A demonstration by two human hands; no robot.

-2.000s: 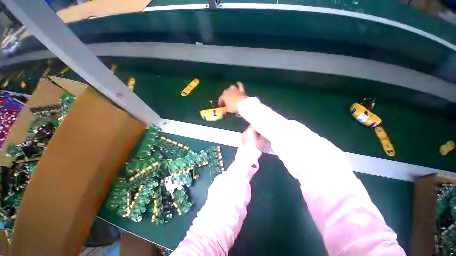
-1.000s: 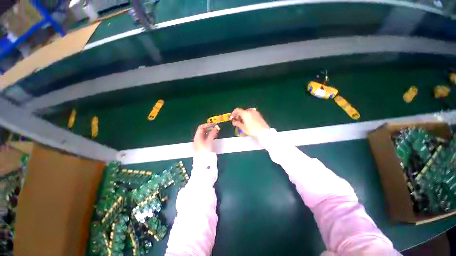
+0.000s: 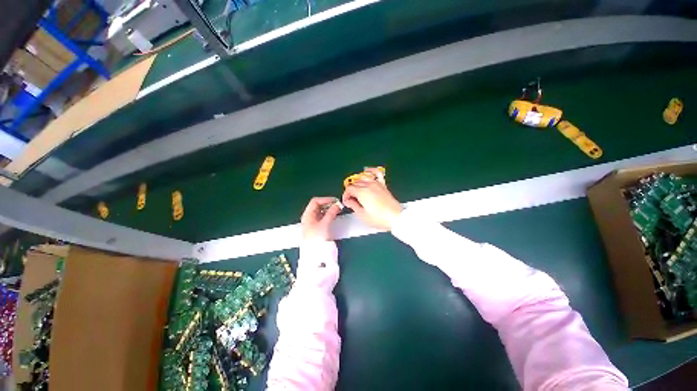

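My left hand (image 3: 320, 218) is above the pale belt rail (image 3: 252, 244), its fingertips closed on a small pale and dark piece, probably a circuit board, mostly hidden. My right hand (image 3: 370, 200) is just right of it, fingertips close to the same piece. A yellow car-shaped part (image 3: 355, 179) shows just beyond my right fingers over the green belt (image 3: 443, 137); it is partly covered, and whether the hand grips it cannot be told.
A pile of green PCB panels (image 3: 222, 324) lies at left beside a large carton (image 3: 107, 321). A box of boards (image 3: 620, 252) stands right. A wired yellow unit (image 3: 535, 114) touches a flat yellow shell (image 3: 580, 140); another shell (image 3: 264, 173) lies left on the belt.
My hands have come closer together, my right hand moving left and down over the yellow part. The view has shifted, so the right box and belt parts appear further right.
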